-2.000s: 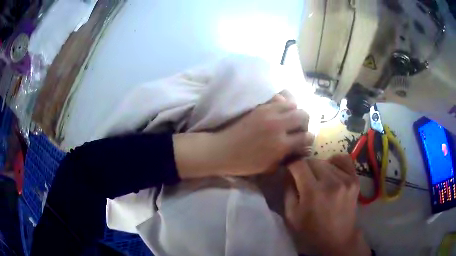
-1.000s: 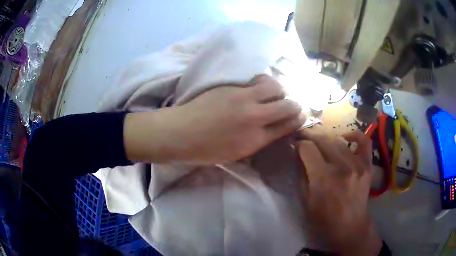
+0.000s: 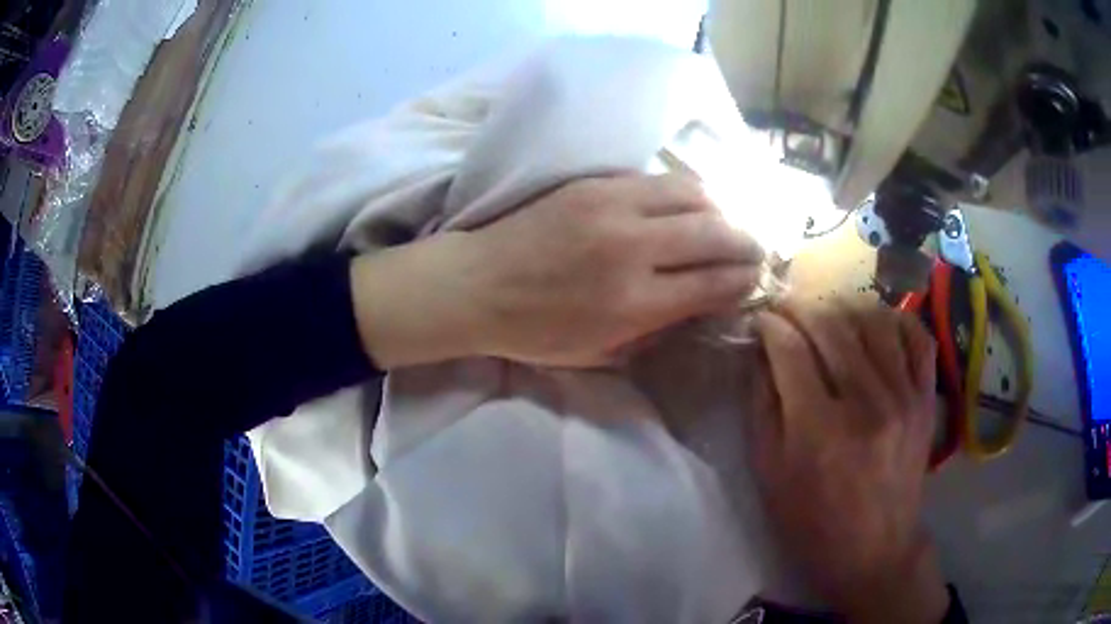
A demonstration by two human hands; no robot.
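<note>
The pale, soft garment piece lies bunched on the machine table, its lower part hanging over the front edge. My left hand lies across it, fingertips pressing the cloth just beside the needle area. My right hand is right of it, fingers bent on the cloth's right edge. The cream sewing machine head stands above at the upper right. The presser foot and needle are lost in lamp glare. Scissors with red and yellow handles lie beside my right hand, which partly hides the red loop.
A dark device with a blue-lit screen lies at the right edge. Blue mesh crates are below the table at the left. Crinkled clear plastic and a purple wheel are at the far upper left.
Since two seconds ago the view has shifted, so machine and scissors sit further right. My hands are slightly further apart. My left fingers lie flatter beside the needle area, still on the cloth.
</note>
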